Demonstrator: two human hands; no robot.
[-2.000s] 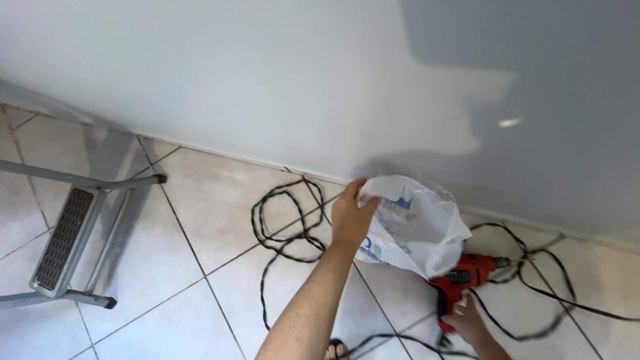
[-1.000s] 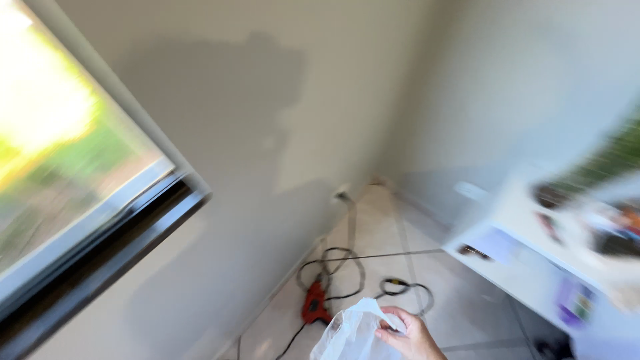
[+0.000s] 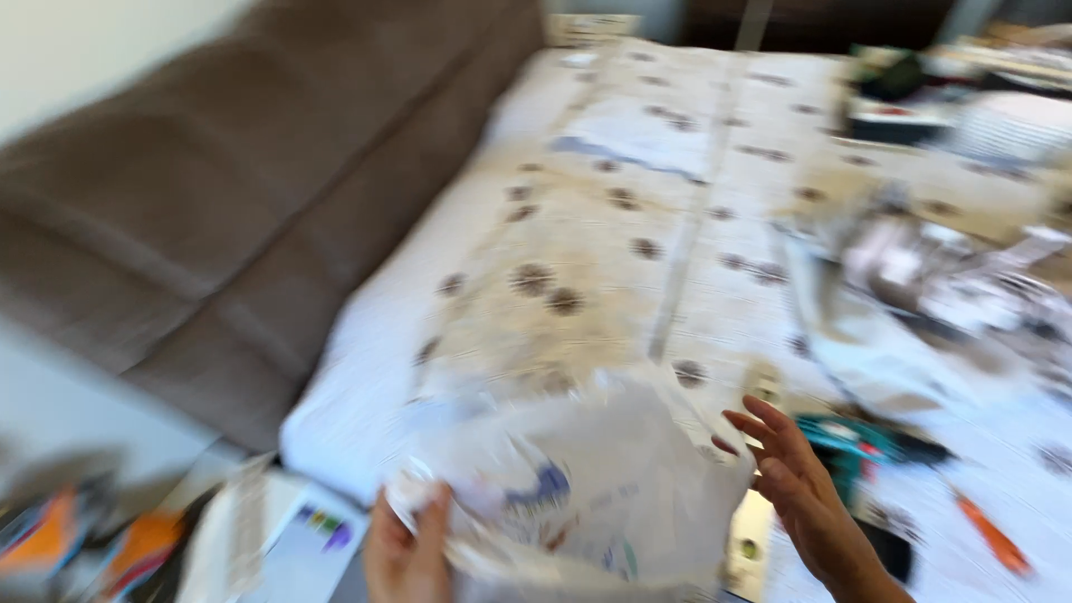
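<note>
A white plastic bag with blue print hangs in front of me. At its left edge my left hand pinches the bunched plastic between thumb and fingers. My right hand is at the bag's right side, fingers spread, close to or touching its handle loop; blur hides which. Just beyond that hand a teal power tool lies on the patterned bed cover, near a yellow spirit level. What is inside the bag cannot be seen.
A brown padded backrest runs along the left. An orange-handled tool lies at the lower right. A heap of plastic and cloth and several boxes are on the right. Orange-patterned items stand at lower left.
The view has swung from the tiled floor and wall to a bed. My right hand, on the red drill two seconds ago, is now beside the bag. The drill is out of view.
</note>
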